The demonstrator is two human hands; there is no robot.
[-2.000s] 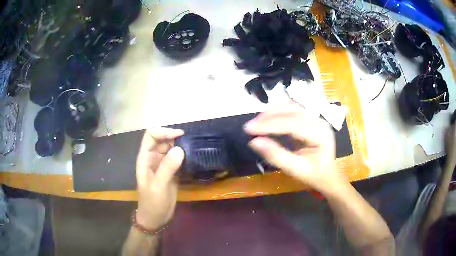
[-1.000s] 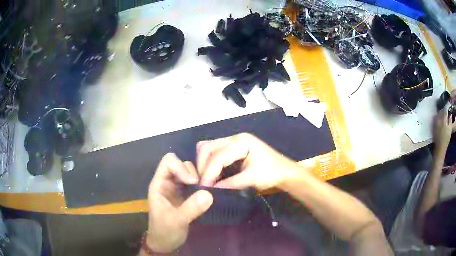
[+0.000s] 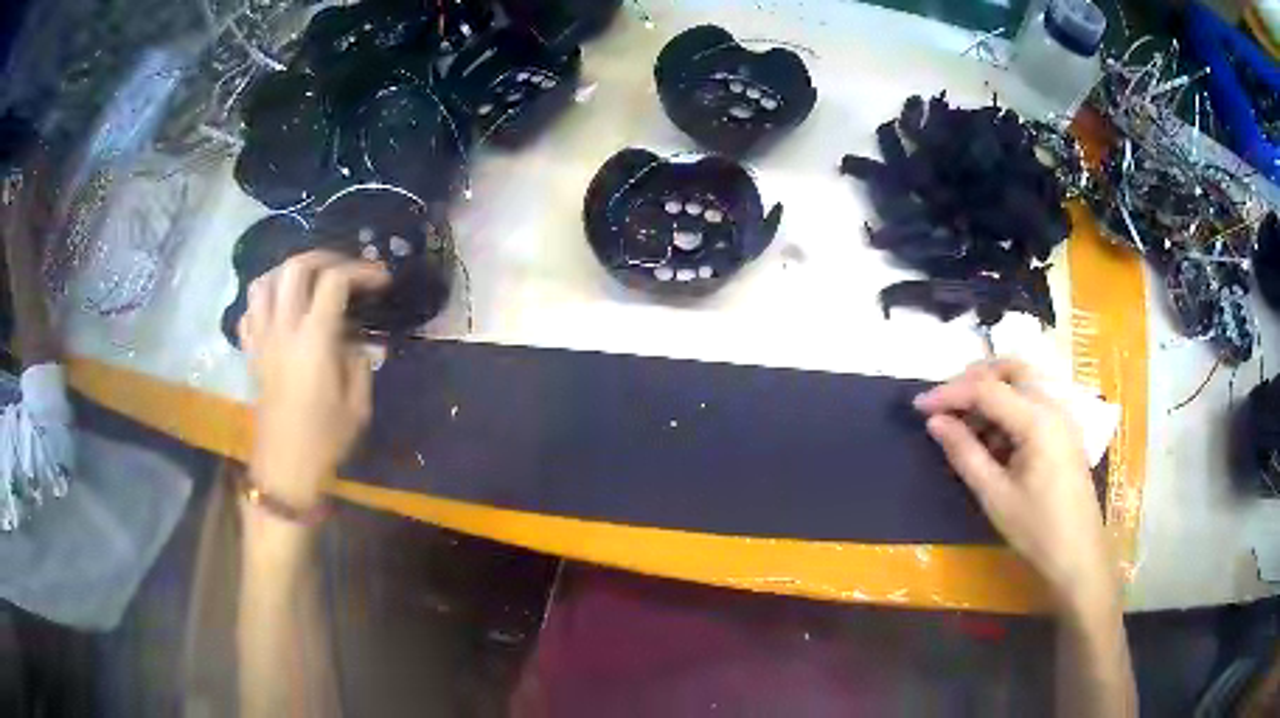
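My left hand is at the left end of the black work mat, its fingers over the near edge of a black perforated housing; I cannot tell if they grip it. My right hand is over the mat's right end, fingers curled, with no held thing visible. A perforated housing with a thin wire lies behind the mat. Another perforated housing lies just behind it. A white cloth or tissue lies partly behind my right hand.
Black housings are heaped at the back left. A pile of black strips and tangled wired assemblies lie right. A clear bottle stands at the back. Yellow tape edges the bench. A blue bin is far right.
The slotted housing is no longer between my hands. My hands have moved apart, the left to the left-hand housings, the right toward the cloth. Two housings now lie behind the mat; one showed before.
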